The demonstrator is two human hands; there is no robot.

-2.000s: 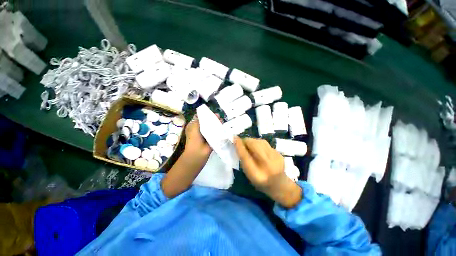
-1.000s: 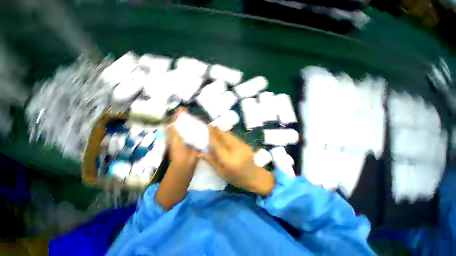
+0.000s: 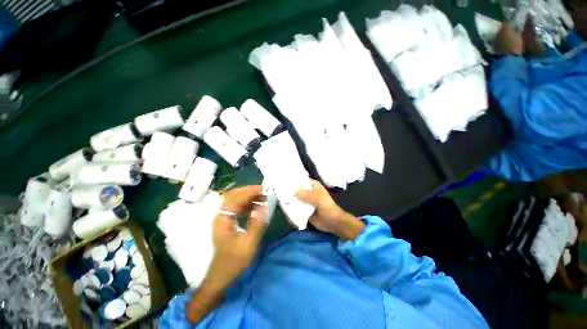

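Note:
My right hand [image 3: 325, 209] holds a white sleeve bag [image 3: 281, 164] upright at an angle, gripping its lower end; its contents are hidden. My left hand [image 3: 239, 225] is just left of the bag, blurred, with its fingers curled near the bag's edge; whether it grips anything is unclear. A stack of flat white sleeves [image 3: 186, 234] lies partly behind my left hand. White cylindrical devices [image 3: 159, 120] with black ends lie loosely on the green bench [image 3: 212, 64].
An open brown box [image 3: 154, 276] of white and blue discs is at lower left, beside tangled white cords [image 3: 29, 276]. Bagged units [image 3: 335, 109] lie in rows on black trays [image 3: 412, 160]. Another person's hands and blue sleeve [image 3: 534, 103] are at the upper right.
The view has turned right, so the trays now sit nearer the middle. The hands, earlier together around the white item, are now apart, with the bag in my right hand.

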